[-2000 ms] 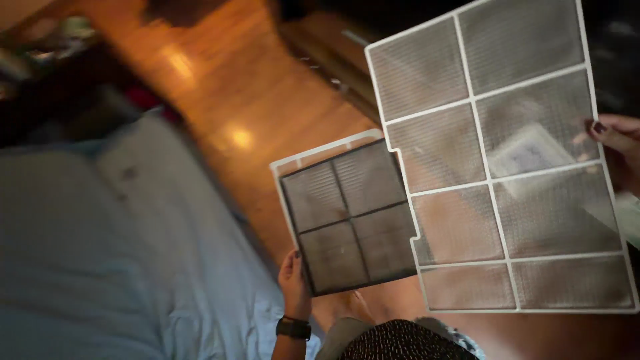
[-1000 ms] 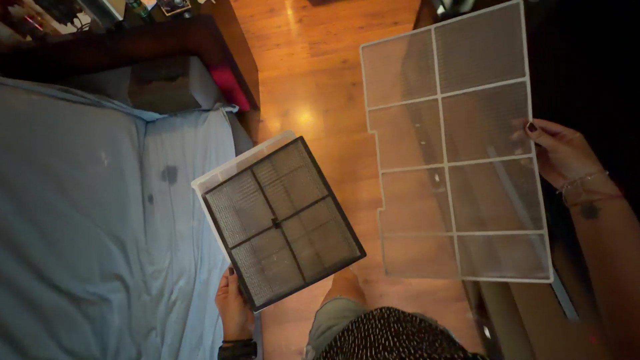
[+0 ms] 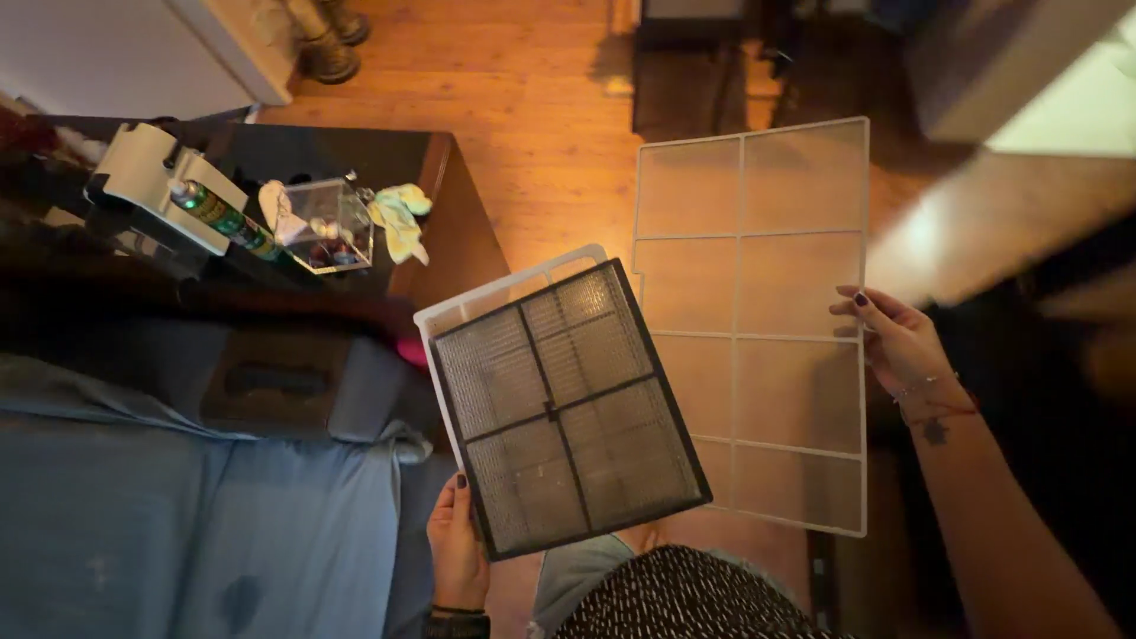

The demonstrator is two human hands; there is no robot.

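Observation:
My left hand (image 3: 459, 541) grips the lower left edge of a black-framed mesh air filter (image 3: 590, 461), with its thumb on the near face. A white plastic frame (image 3: 510, 282) lies against the back of that filter and shows past its top and left edges. Between thumb and fingers, my right hand (image 3: 892, 333) pinches the right edge of a large white-framed mesh filter screen (image 3: 799, 284), held up over the floor. The black-framed filter's right side overlaps the left part of the large screen. Most fingers of my left hand are hidden behind the filters.
On the left, a dark wooden cabinet (image 3: 475, 213) holds a green spray can (image 3: 226, 217), a glass box (image 3: 342, 213) and a yellowish cloth (image 3: 399, 222). Below it is a bed with a blue sheet (image 3: 293, 524). Dark furniture (image 3: 692, 71) stands ahead on the wooden floor (image 3: 497, 80).
The view has swung far, bringing the cabinet top and more floor into sight. Both hands keep hold of the same filters.

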